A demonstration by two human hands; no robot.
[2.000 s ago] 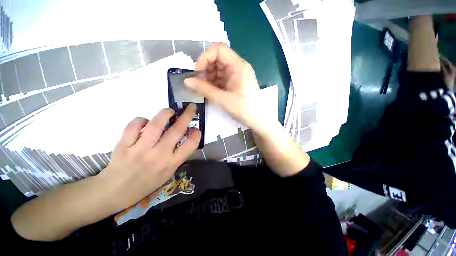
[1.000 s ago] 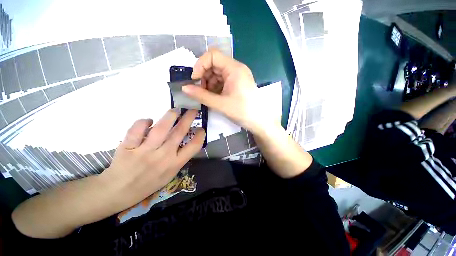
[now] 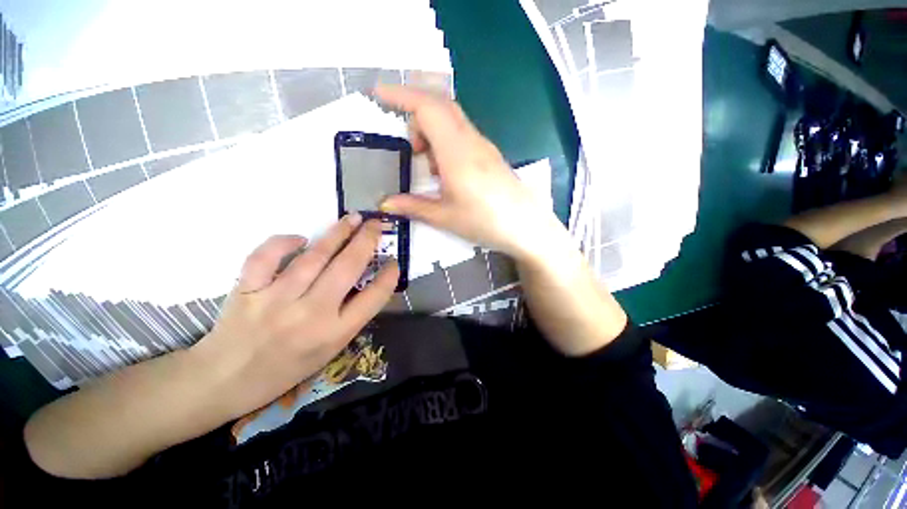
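A black keypad phone (image 3: 405, 224) lies on white sheets in front of me. A grey screen film (image 3: 373, 177) covers its screen area and looks flat. My left hand (image 3: 308, 288) lies over the lower half, its fingertips on the phone just below the film, hiding much of the keys. My right hand (image 3: 462, 174) is at the phone's right side, thumb tip at the film's lower right corner, the other fingers raised and apart above the phone's upper right. It holds nothing that I can see.
A fanned stack of sticker sheets (image 3: 239, 104) with grey rectangles covers the left and centre. A side pile of sheets (image 3: 646, 149) lies to the right on the green tabletop (image 3: 497, 80). A person in black sleeves with white stripes (image 3: 825, 298) is at the right, near a shiny black heap (image 3: 840, 164).
The film, pinched and partly raised in my right hand before, now lies over the screen. My right fingers have opened and let it go. My left hand stays on the phone's lower half.
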